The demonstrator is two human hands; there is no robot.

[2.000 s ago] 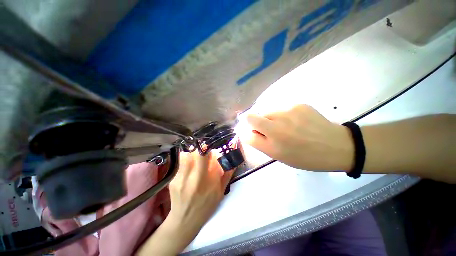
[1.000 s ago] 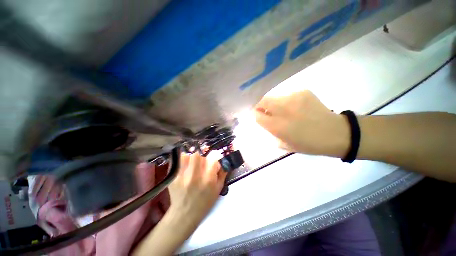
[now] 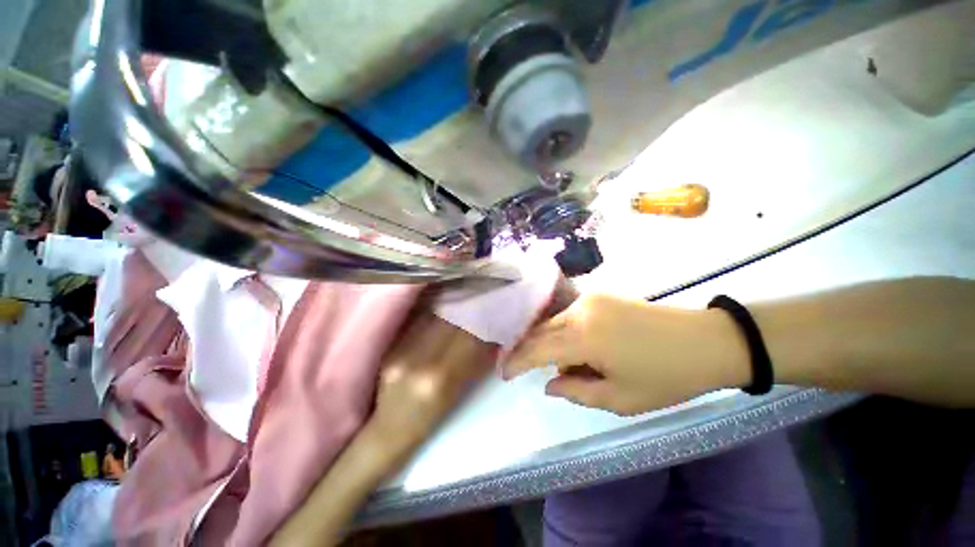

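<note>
The pink garment piece [image 3: 331, 342] lies under and left of the machine head, with its white lining [image 3: 230, 358] showing in folds. A pale end of the piece [image 3: 492, 305] lies just in front of the needle area. My left hand [image 3: 428, 369], blurred, is at this end, partly covered by the fabric; its fingertips are hidden. My right hand [image 3: 593, 353] pinches the right edge of the end between thumb and fingers. The black block [image 3: 579, 254] sits beside the presser foot [image 3: 535, 219]. A small tan-orange handle [image 3: 671, 200] lies on the machine bed.
The sewing machine head [image 3: 428, 118], with its blue stripe, hangs over the work. A shiny curved metal part crosses in front at left. The measuring tape [image 3: 641, 443] edges the table, above purple-clothed legs [image 3: 684, 497]. Another machine [image 3: 43, 369] and a plastic bag [image 3: 91, 513] are at left.
My view has shifted. My right hand has moved from the bright bed beside the needle down to the fabric end. The pale end now shows before the needle, and the tan-orange handle lies visible.
</note>
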